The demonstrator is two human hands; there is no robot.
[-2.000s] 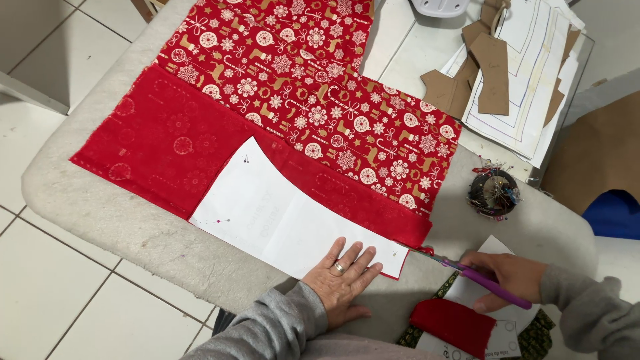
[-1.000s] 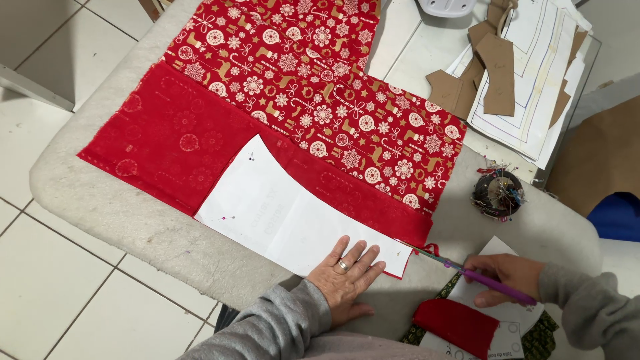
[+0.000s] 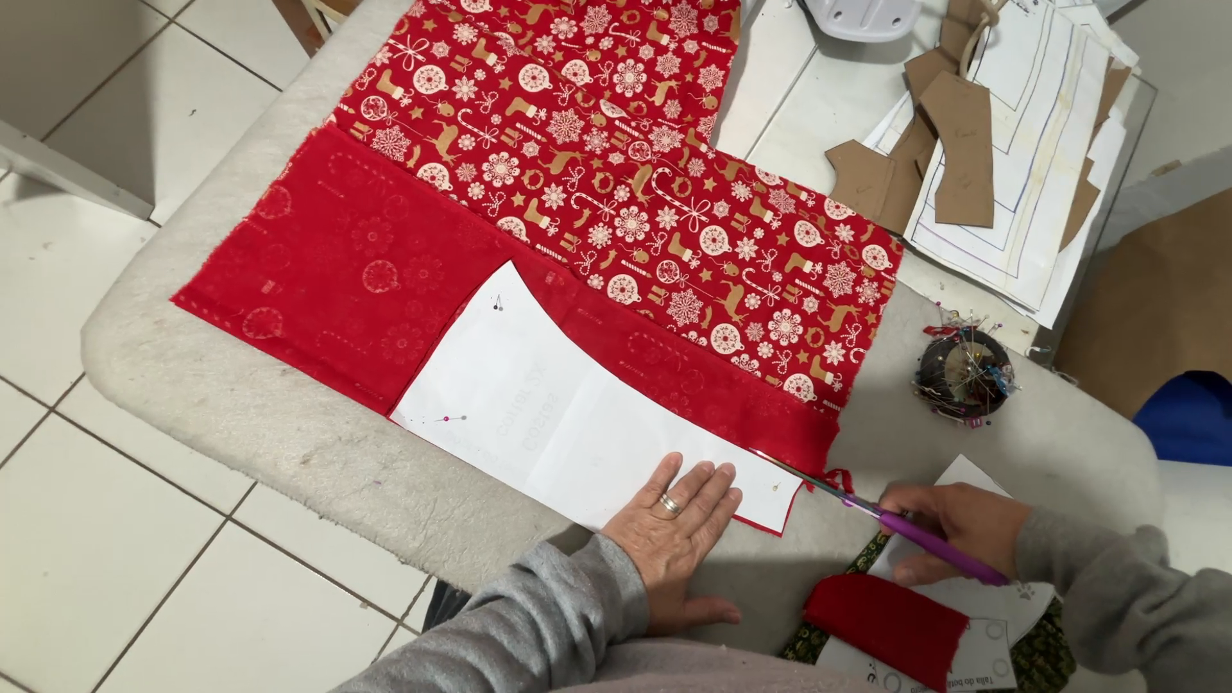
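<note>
White paper pattern piece (image 3: 568, 414) lies pinned on red Christmas-print fabric (image 3: 597, 192), whose lower part is folded over with the plain reverse side up. My left hand (image 3: 679, 539), wearing a ring, rests flat on the lower right part of the paper, fingers slightly apart. My right hand (image 3: 958, 529) grips purple-handled scissors (image 3: 938, 549); their blades lie along the upper edge of the paper near its right end. A small red loop of fabric lies beside the blades. Part of the scissor handles is hidden by my right hand.
A round pincushion (image 3: 962, 375) full of pins sits right of the fabric. Brown card templates (image 3: 962, 144) and paper sheets (image 3: 1020, 192) lie at upper right. A small folded red cloth (image 3: 885, 626) rests on papers and dark green fabric near my right forearm. The padded board's edge (image 3: 289, 472) borders tiled floor.
The scissors have advanced slightly leftward along the paper's upper edge. My left hand remains on the paper.
</note>
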